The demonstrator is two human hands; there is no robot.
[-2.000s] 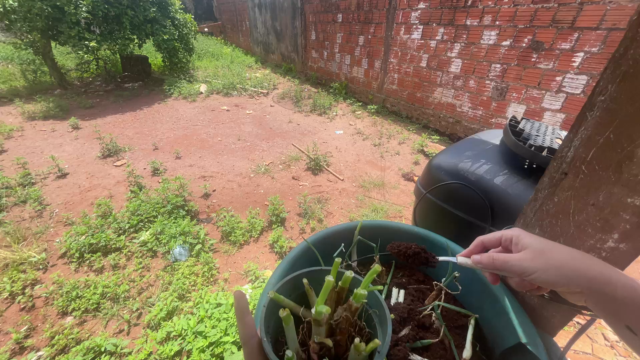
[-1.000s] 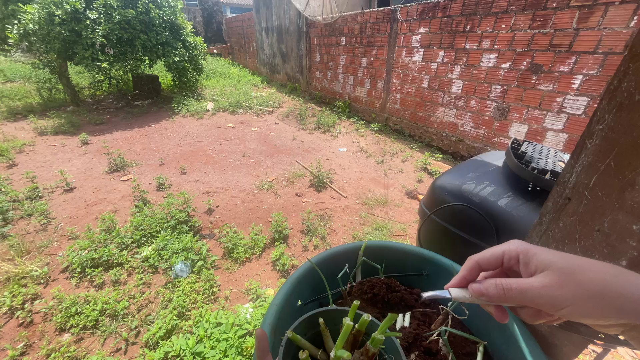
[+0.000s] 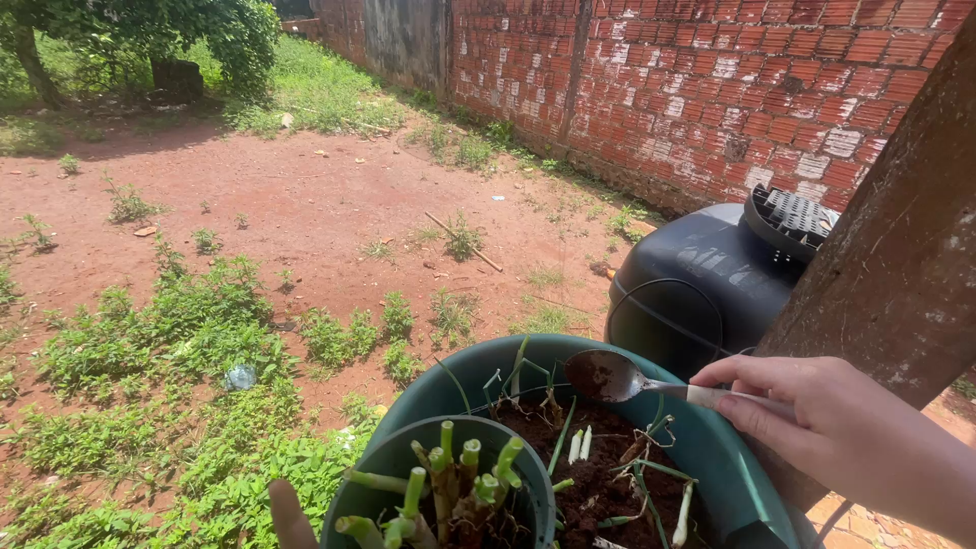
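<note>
My right hand (image 3: pixel 823 435) grips the pale handle of a metal spoon (image 3: pixel 606 376), whose soil-stained bowl is over the far side of a large green plastic pot (image 3: pixel 732 442). Reddish-brown soil (image 3: pixel 602 480) fills that pot, with thin green shoots, dry roots and white cut stalks (image 3: pixel 579 444) on it. A smaller green pot (image 3: pixel 537 488) at the left side of the large one holds several cut green stems (image 3: pixel 446 465). Only a finger of my left hand (image 3: pixel 290 518) shows, beside the small pot's left side; its grip is out of frame.
A black plastic tank (image 3: pixel 686 282) with a perforated cover (image 3: pixel 793 217) stands behind the pot. A brown post (image 3: pixel 877 252) leans at the right. Beyond are a red brick wall (image 3: pixel 686 91), bare earth with a stick (image 3: pixel 465 242), and green weeds (image 3: pixel 206 343).
The spoon held dark soil in its bowl two seconds ago, then was down at the soil; now it is raised with only residue in the bowl.
</note>
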